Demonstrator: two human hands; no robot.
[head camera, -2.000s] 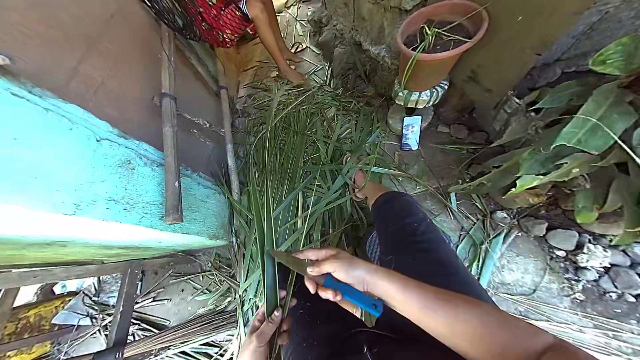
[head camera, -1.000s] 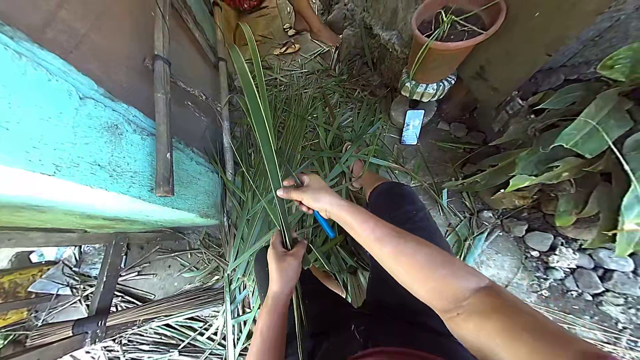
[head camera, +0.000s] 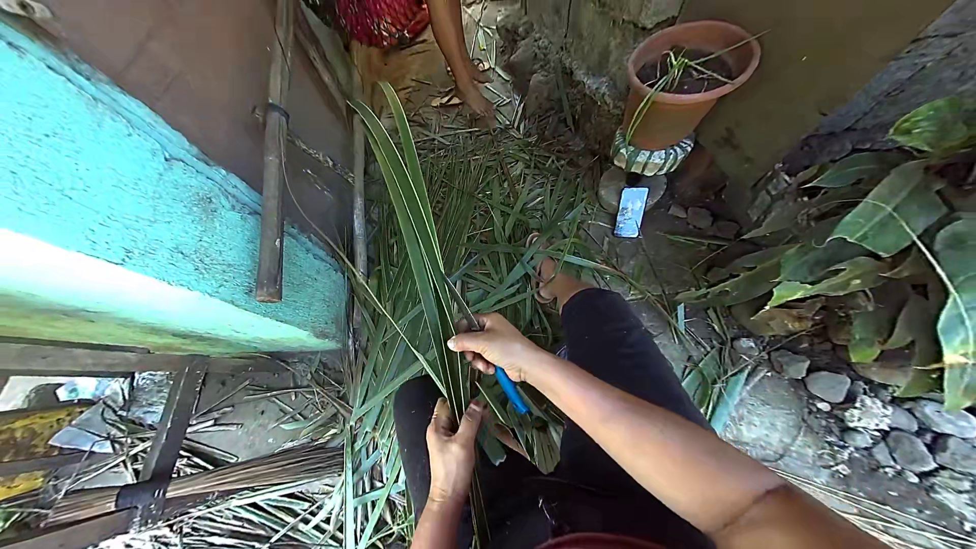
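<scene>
My left hand (head camera: 454, 442) pinches a long green palm leaflet (head camera: 415, 221) between thumb and fingers over my lap. The leaflet is parted into strips that reach up toward the top of the view. Just above, my right hand (head camera: 494, 347) is closed around a knife (head camera: 512, 390) with a blue handle; its narrow blade points up and left and lies along the leaflet. The thumb of that hand rests close to the leaflet strips. Cut palm leaves (head camera: 496, 198) lie heaped on the ground beyond my knees.
Another person's hand (head camera: 476, 99) touches the ground at the top. A potted plant in a clay pot (head camera: 671, 114) stands at upper right, a phone (head camera: 631, 212) below it. Broad-leaved plants (head camera: 884, 221) and stones (head camera: 911, 451) are at right. A turquoise wall (head camera: 152, 183) and bamboo pole (head camera: 273, 191) are left.
Two seconds ago the leaflet and my hands were lower at the left, with the blade across the leaflet. The leaflet now stands up in front of me, and its tips are spread apart.
</scene>
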